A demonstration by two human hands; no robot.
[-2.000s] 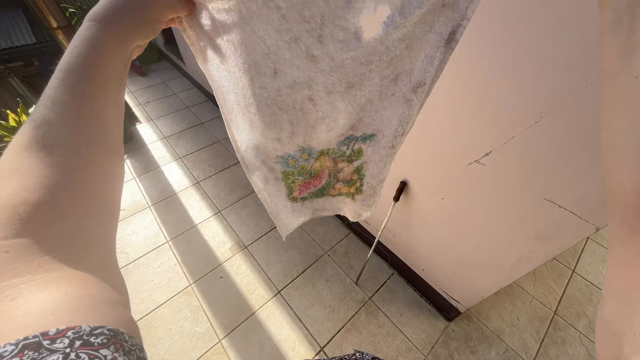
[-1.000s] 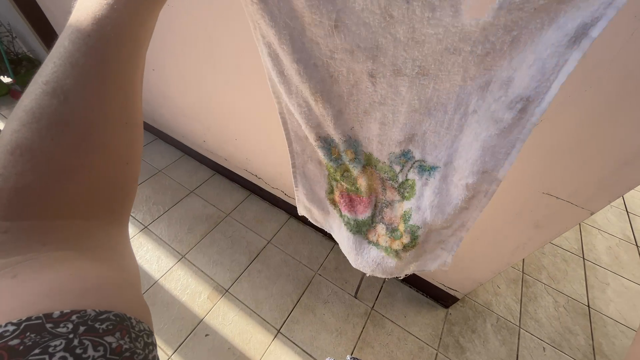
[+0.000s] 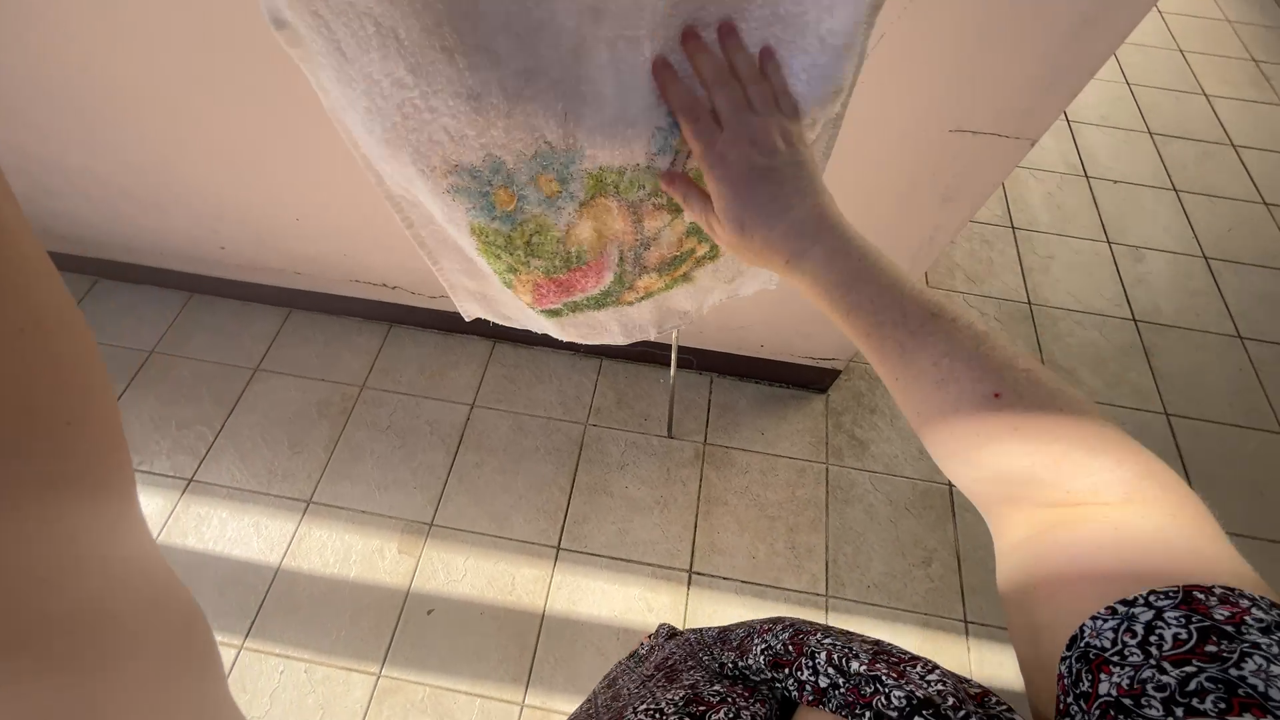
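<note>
A worn whitish cloth towel (image 3: 480, 90) with a printed fruit and flower picture hangs in front of the pink wall. My right hand (image 3: 745, 150) lies with its fingers spread flat on the towel, right of and partly over the print. Only my left arm shows at the left edge; the left hand is out of the frame. The towel's top is also cut off. Below its lower edge a thin metal rod (image 3: 673, 385) reaches down toward the floor; its upper part is hidden by the cloth.
The pink wall (image 3: 180, 150) has cracks and a dark skirting board (image 3: 240, 295) along its foot. It ends at a corner on the right, where tiled floor (image 3: 1180, 280) continues. Floor tiles (image 3: 500, 470) lie in front, crossed by sunlit bands.
My right hand has come into view and now rests on the towel. Between the earlier frames and now the view has shifted. The rod, covered a second ago, shows again below the cloth.
</note>
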